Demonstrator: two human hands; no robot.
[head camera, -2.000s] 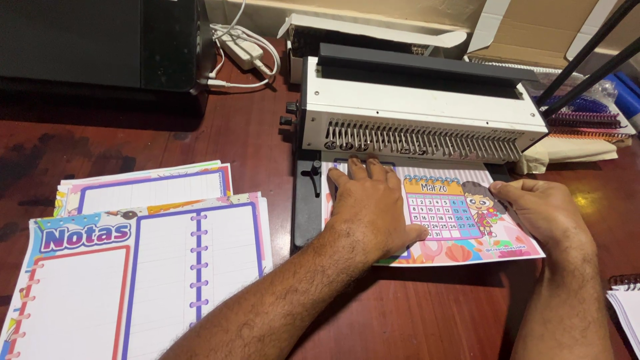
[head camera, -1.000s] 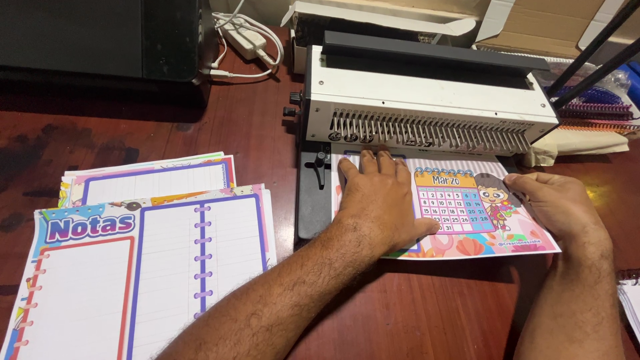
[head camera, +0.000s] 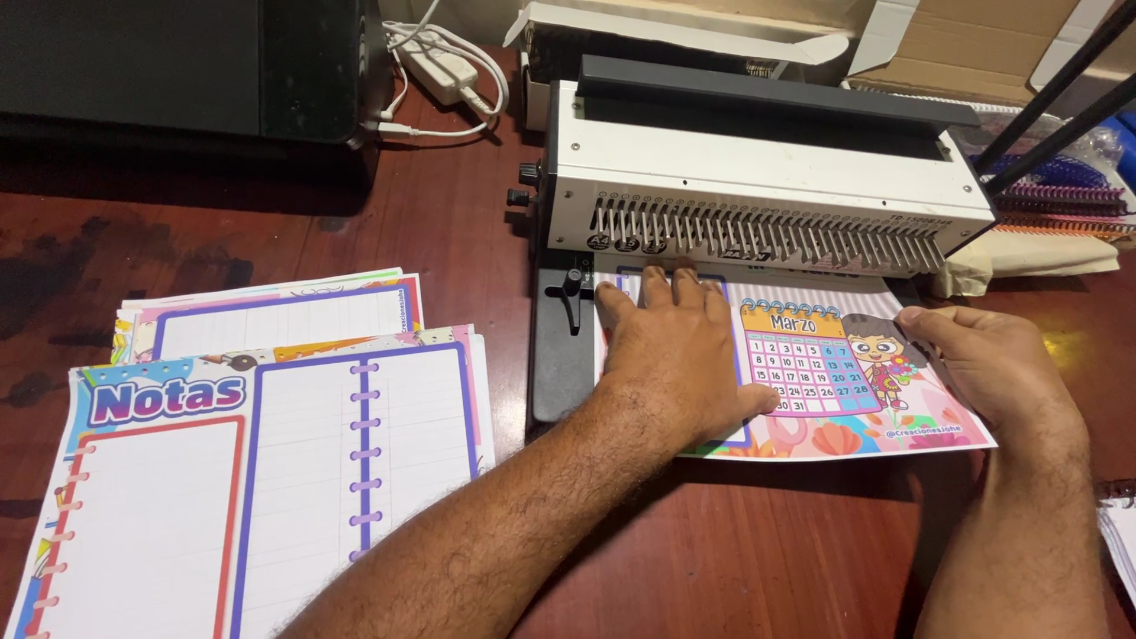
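Observation:
A white and black binding punch machine (head camera: 763, 169) with a row of metal pins stands on the table. A printed calendar sheet (head camera: 825, 437) lies on its base, its far edge under the pins. My left hand (head camera: 670, 355) rests flat on the sheet's left part with the fingers spread, fingertips near the pins. My right hand (head camera: 1003, 364) pinches the sheet's right edge between thumb and fingers. A small black lever (head camera: 573, 297) is on the base, left of the sheet. To the left lie a stack of printed note pages (head camera: 160, 515) and further printed sheets (head camera: 275, 311) behind it.
A black device (head camera: 177, 80) stands at the back left beside a white power adapter with cables (head camera: 444, 75). An opened box (head camera: 683, 35) is behind the machine. Binding coils (head camera: 1065, 200) lie at the right behind the machine's dark handle bars (head camera: 1056, 98). A spiral-bound pad (head camera: 1120, 532) shows at the right edge.

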